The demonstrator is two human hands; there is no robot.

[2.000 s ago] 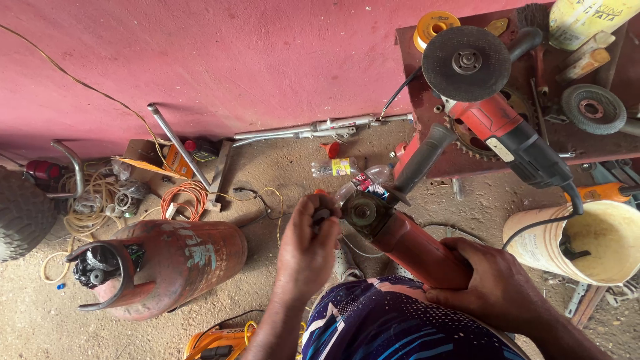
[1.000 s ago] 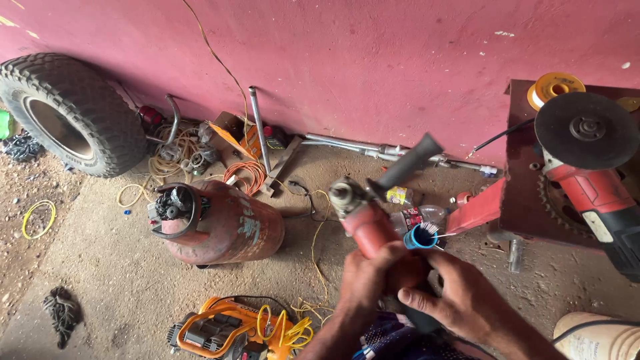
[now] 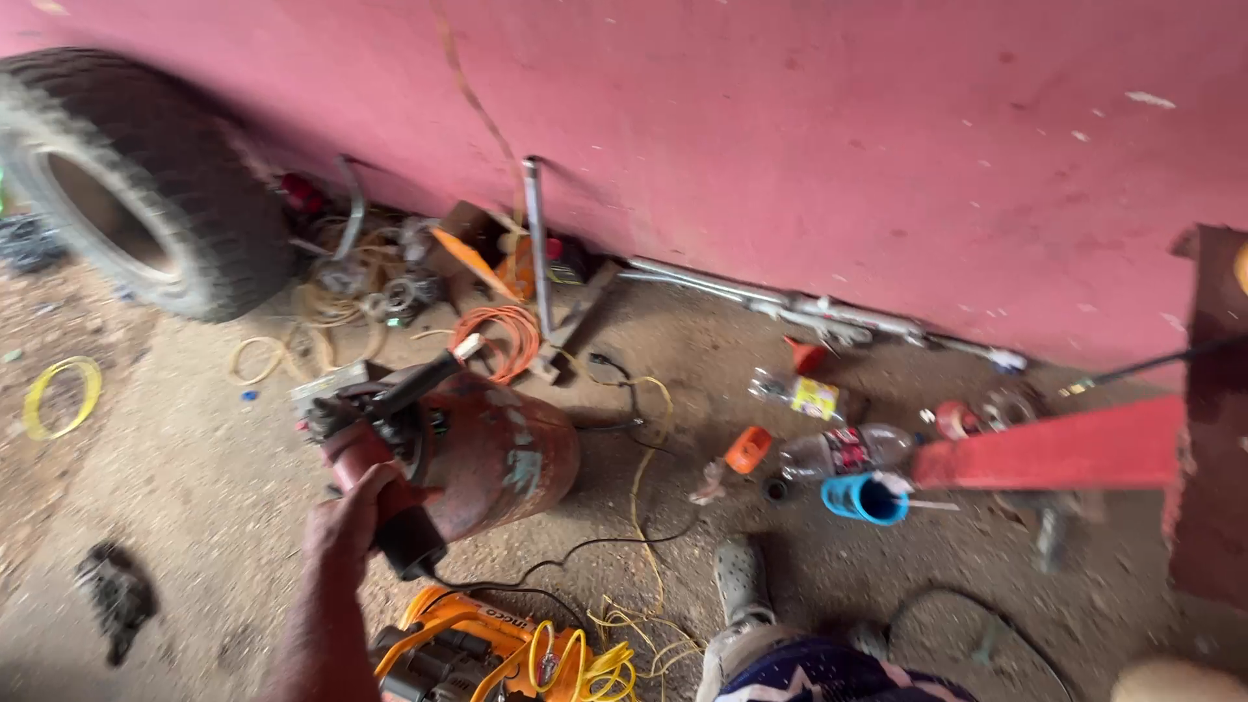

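Note:
My left hand point(image 3: 356, 517) holds a red and black angle grinder point(image 3: 375, 478) by its body. The grinder's head and black side handle lie over the top of the rusty red gas cylinder point(image 3: 517, 458); whether they touch it I cannot tell. No disc can be made out on the grinder's head, which is blurred. A black cord runs from the grinder's rear over the floor. My right hand is not in view.
An orange Ingco machine point(image 3: 487, 624) with yellow cord lies at the bottom. A big tyre point(image 3: 175, 195) leans by the pink wall point(image 3: 829, 146). A blue cup point(image 3: 866, 499), plastic bottle point(image 3: 848, 450) and metal pipes point(image 3: 780, 302) lie right of the cylinder, near a red metal table point(image 3: 1209, 439).
The grinder has moved left to the cylinder, in my left hand. My right hand, on the grinder one second ago, has left it and the view. The view has shifted left.

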